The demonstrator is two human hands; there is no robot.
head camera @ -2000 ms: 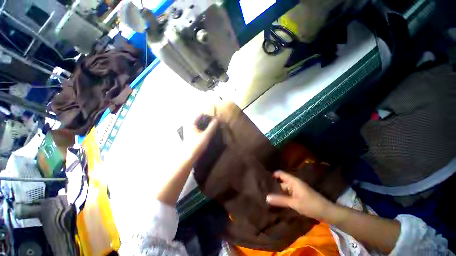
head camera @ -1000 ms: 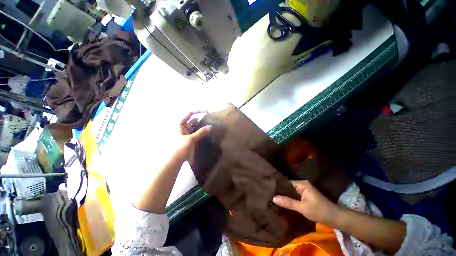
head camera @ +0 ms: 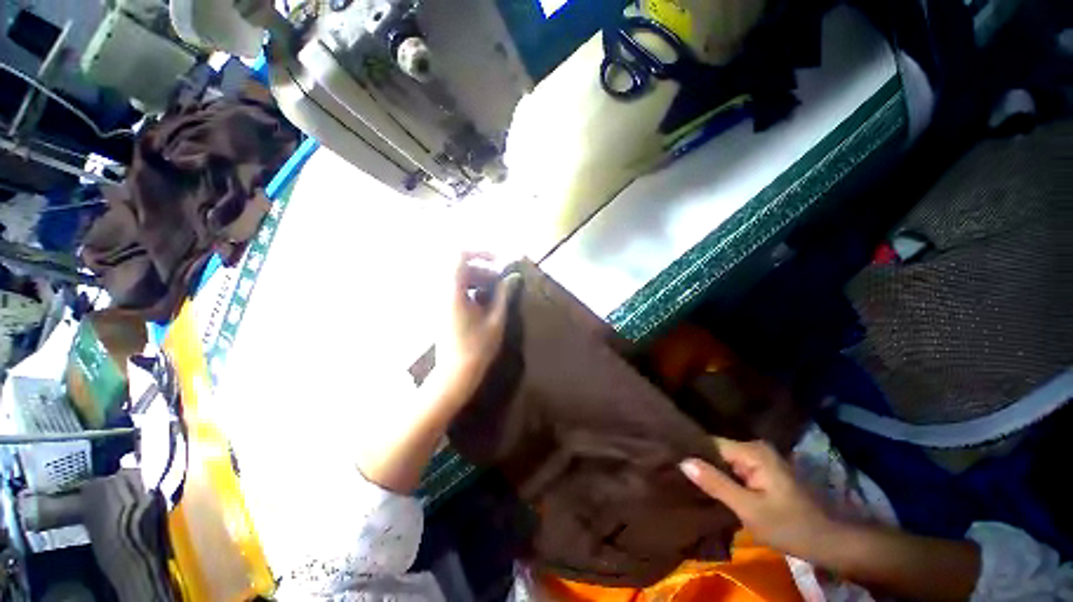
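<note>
A brown garment panel [head camera: 588, 429] runs from the white table's front edge down over my lap. My left hand [head camera: 477, 323] pinches its upper end on the bright table, below the sewing machine head [head camera: 388, 94]. My right hand [head camera: 753, 488] holds the panel's right edge near my lap, thumb on top. The cloth between the hands is fairly flat, with folds lower down. The needle area [head camera: 465, 182] is washed out by glare. The cloth's upper end lies a little in front of it.
Scissors [head camera: 639, 57] and black scraps [head camera: 777, 100] lie on the machine bed. A brown heap [head camera: 177, 200] sits at the far left, with a yellow board [head camera: 212, 470] below it. A small brown piece [head camera: 421, 365] lies by my left forearm. Orange cloth [head camera: 718, 579] is on my lap.
My right hand has closed on the panel's edge and moved slightly right and down, and the cloth looks straighter. My left hand now pinches the upper end. The view has shifted a little.
</note>
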